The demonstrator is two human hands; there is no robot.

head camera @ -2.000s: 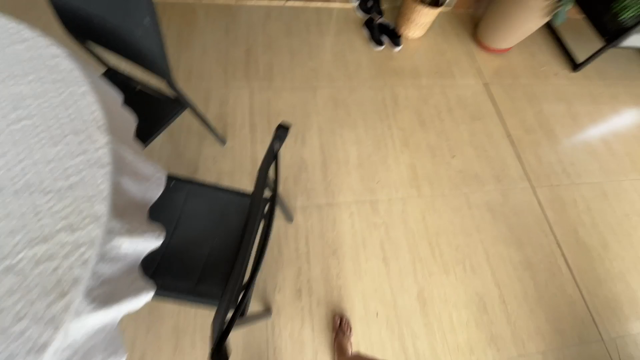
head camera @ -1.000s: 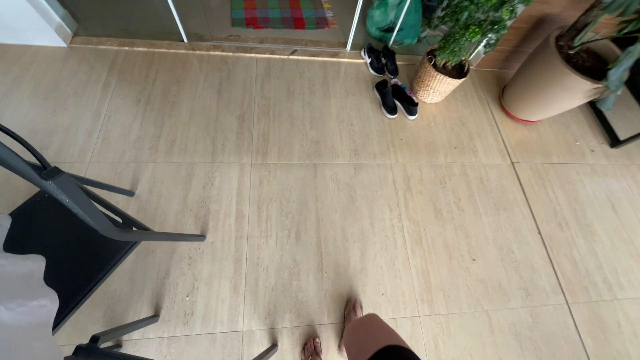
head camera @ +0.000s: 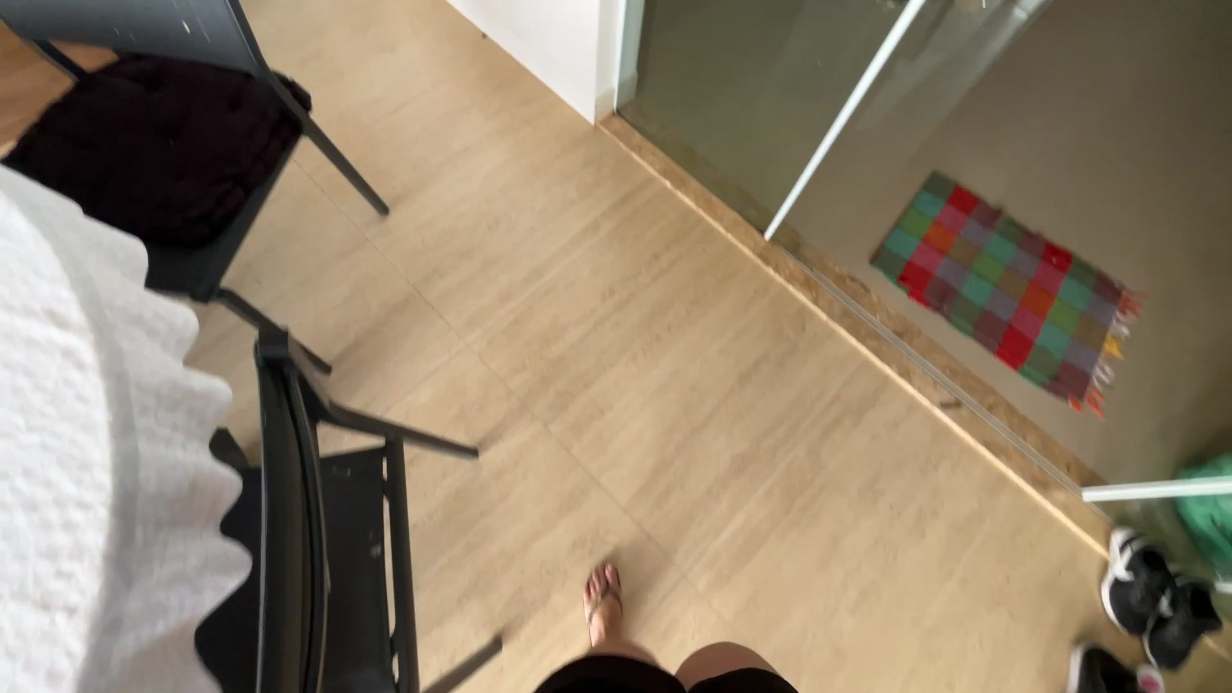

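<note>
Neither my left hand nor my right hand is in the picture. At the bottom, my foot in a flip-flop (head camera: 603, 599) stands on the beige tiled floor (head camera: 616, 385), below dark shorts (head camera: 616, 674) and a bare knee. To the left, a round table with a white scalloped tablecloth (head camera: 58, 433) fills the edge of the view. A black chair (head camera: 289, 539) stands against the table, its seat partly under the cloth. Behind it is another dark chair with a dark tufted cushion (head camera: 164, 144).
A glass sliding door with white frames (head camera: 842, 125) and a stone threshold (head camera: 866, 313) run diagonally at right. Behind the glass lies a checkered fringed mat (head camera: 1006, 289). Black and white sneakers (head camera: 1141, 582) sit near the threshold, beside something green (head camera: 1208, 510). A white wall (head camera: 549, 48) ends at the door.
The view has swung left since one second ago. The potted plants have left the picture, and the cushioned chair and more of the table show now.
</note>
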